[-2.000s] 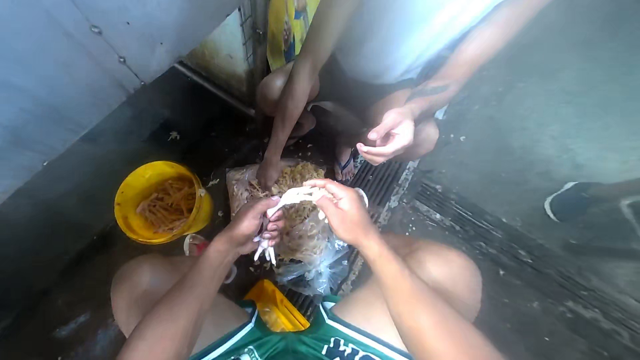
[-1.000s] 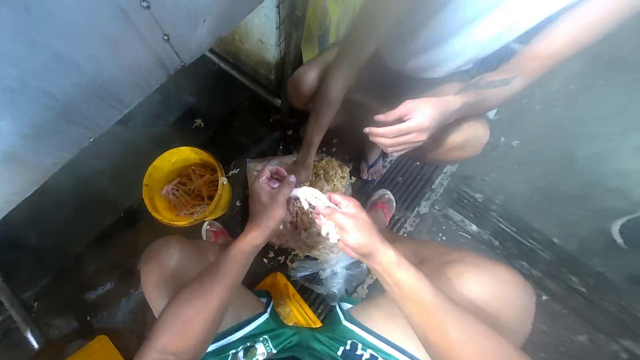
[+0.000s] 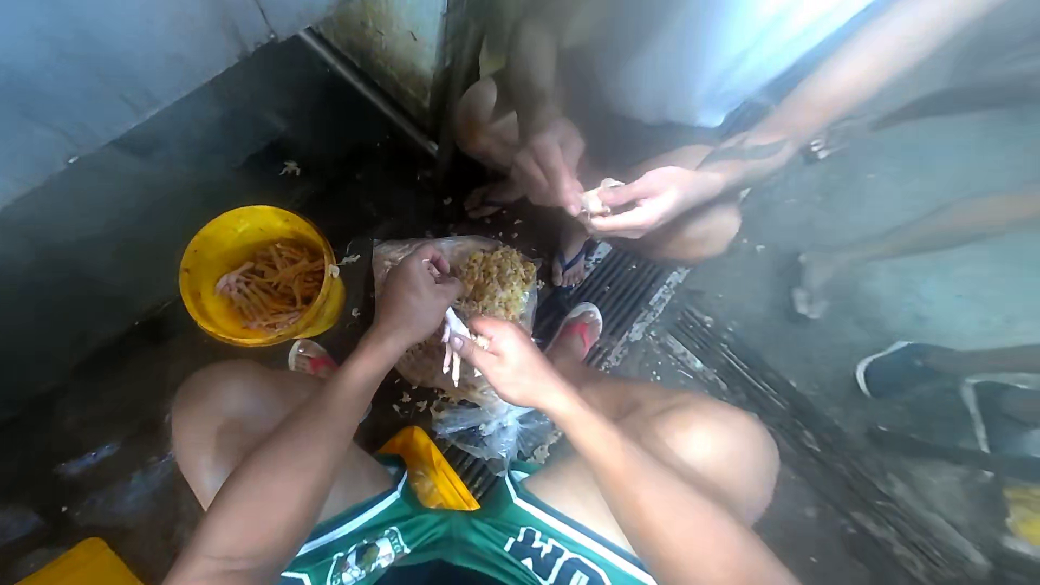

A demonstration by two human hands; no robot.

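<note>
My right hand (image 3: 512, 361) grips a pale chicken foot (image 3: 455, 337), whose toes hang down to the left of my thumb. My left hand (image 3: 418, 296) is just above and to the left, its fingertips pinched together; whether anything is between them cannot be made out. Beneath both hands lies a clear plastic bag (image 3: 487, 426), spread on the ground, with yellowish peeled scraps (image 3: 497, 280) heaped on it. A yellow bucket (image 3: 325, 313) at the left holds many orange and pinkish chicken feet (image 3: 280, 284).
Opposite me a person crouches, both hands (image 3: 626, 199) around a pale piece. A metal floor grate (image 3: 642, 284) runs beside the bag. An orange plastic object (image 3: 431, 471) is between my thighs. Another person's foot and a dark shoe (image 3: 902, 370) are at the right. A metal wall stands upper left.
The other person's hand has left the pile and joined their other hand at a pale piece. My hands have moved from stretching a pale piece between them to holding one lower, in my right hand.
</note>
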